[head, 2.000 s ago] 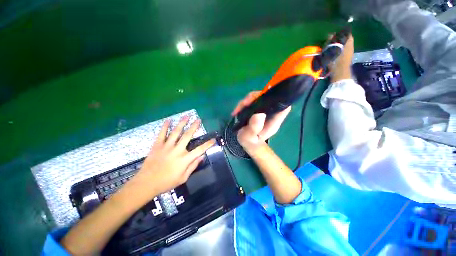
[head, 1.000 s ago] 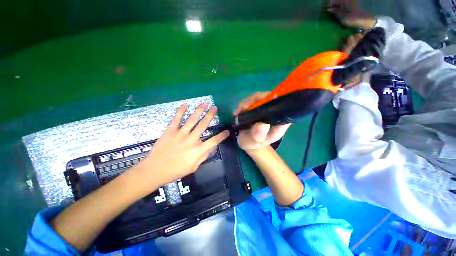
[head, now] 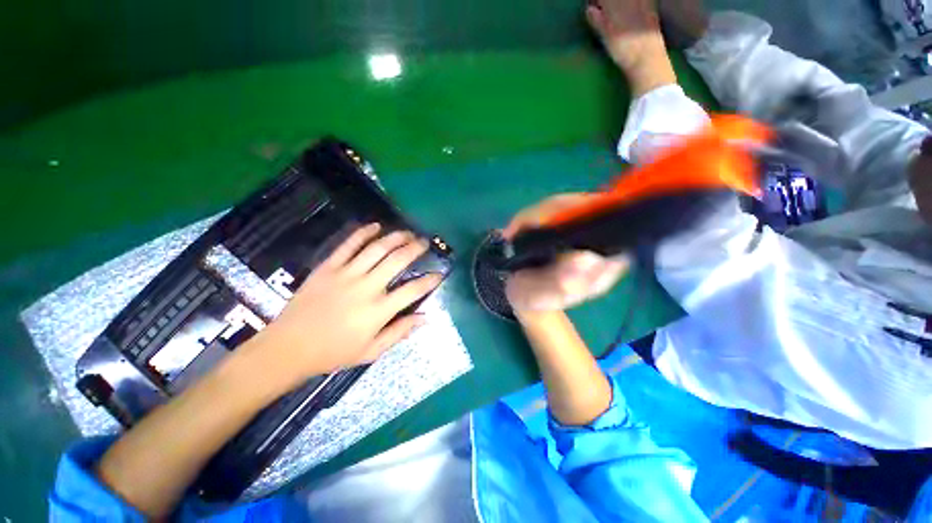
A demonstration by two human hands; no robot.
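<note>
A black plastic housing (head: 332, 199) lies at an angle on a silvery bubble wrap sheet (head: 434, 352) at the left. A silver strip with bracket-shaped pieces shows in its middle. My left hand (head: 353, 301) rests flat on the housing, fingers spread towards its right edge. My right hand (head: 562, 271) is closed around the black grip of an electric screwdriver (head: 654, 199), which is blurred. The tool's front end is over a round black screw dish (head: 493, 276) right of the housing. The bit is not clearly visible.
The green bench (head: 255, 102) extends behind the housing. At the right, a person in white sleeves (head: 705, 260) sits close beside the screwdriver's rear, with a bare hand (head: 634, 31) at the top. Another dark housing (head: 792, 194) lies by that person.
The housing has turned, its right end swinging up and away, with my left hand still on it. The screwdriver's front has moved off the housing's corner to the dish. The neighbour's arm has moved.
</note>
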